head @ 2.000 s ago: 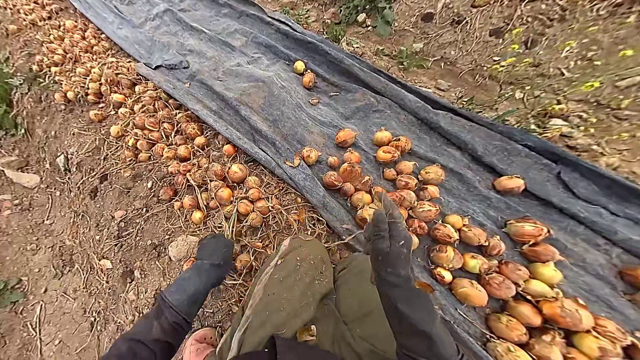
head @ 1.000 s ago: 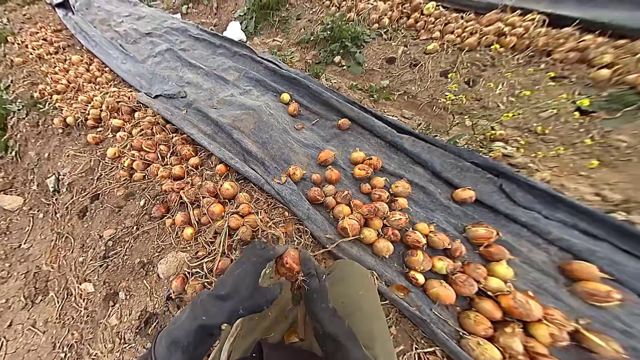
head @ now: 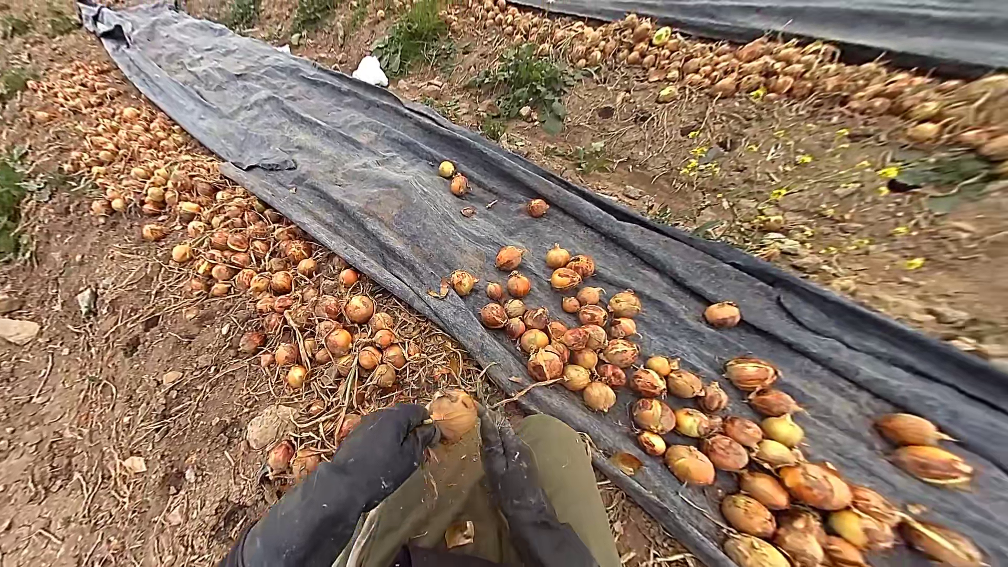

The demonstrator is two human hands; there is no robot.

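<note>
Both hands wear dark gloves. An onion (head: 453, 415) with tan, papery skin is between them, over my knees. My left hand (head: 392, 441) has its fingertips closed on the onion's left side. My right hand (head: 504, 453) is upright at the onion's right side, its fingers against or very near it; the contact is not clear. Cleaned onions (head: 622, 353) lie loose on the dark fabric sheet (head: 354, 189) to the right. On the soil to the left, a long row of onions (head: 236, 260) lies among dry stalks and roots.
Olive trousers (head: 563, 472) show beneath my hands. Stones (head: 272, 426) sit on the bare soil at left. Beyond the sheet are green weeds (head: 529, 83), a white object (head: 370, 71), another onion row (head: 732, 67) and a second dark sheet (head: 827, 27).
Two seconds ago my hands were apart, the right one by the onions on the sheet. They came together around an onion over my lap. The view has tilted up, showing the farther row.
</note>
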